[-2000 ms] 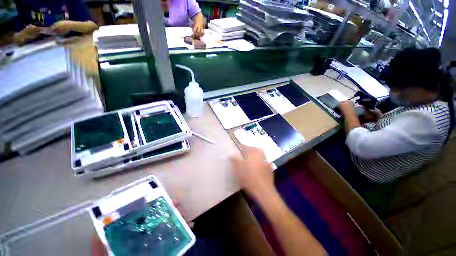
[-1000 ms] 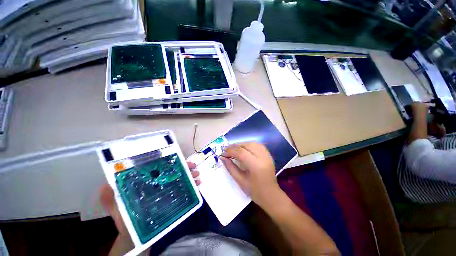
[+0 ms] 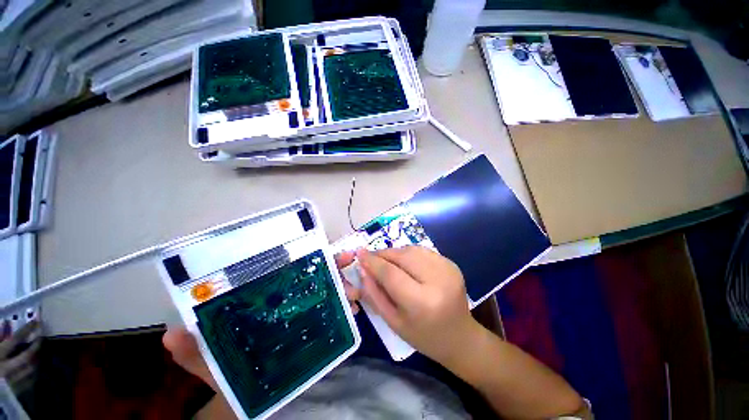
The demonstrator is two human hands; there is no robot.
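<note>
My left hand [image 3: 187, 354] holds the front housing [image 3: 238, 234], its dark-green PCB [image 3: 275, 332] facing up; the open window half extends left. Left fingertips also show between housing and back cover. The back cover with pad [image 3: 394, 335] lies tilted beside it, partly over the bench edge, its shiny dark LCD panel [image 3: 484, 230] to the right. My right hand [image 3: 361, 261] is pinched at the cover's white half, close to the left fingertips; the exact part gripped is hidden. Thin leads and a small green board show above it. One lead [image 3: 352, 205] sticks up.
Stacked front housings [image 3: 246, 135] sit behind, beside a squeeze bottle [image 3: 452, 37] and white stick [image 3: 449, 133]. Two back covers [image 3: 526, 86] lie on cardboard [image 3: 624, 176] at right. White piles [image 3: 156, 49] stand rear left; more units [image 3: 31, 184] lie far left. Another person's hand [image 3: 20, 353] shows lower left.
The view has turned down to the bench. My right hand has brought a back cover from the cardboard to beside the housing; its fingers have since shifted from the leads towards my left fingertips.
</note>
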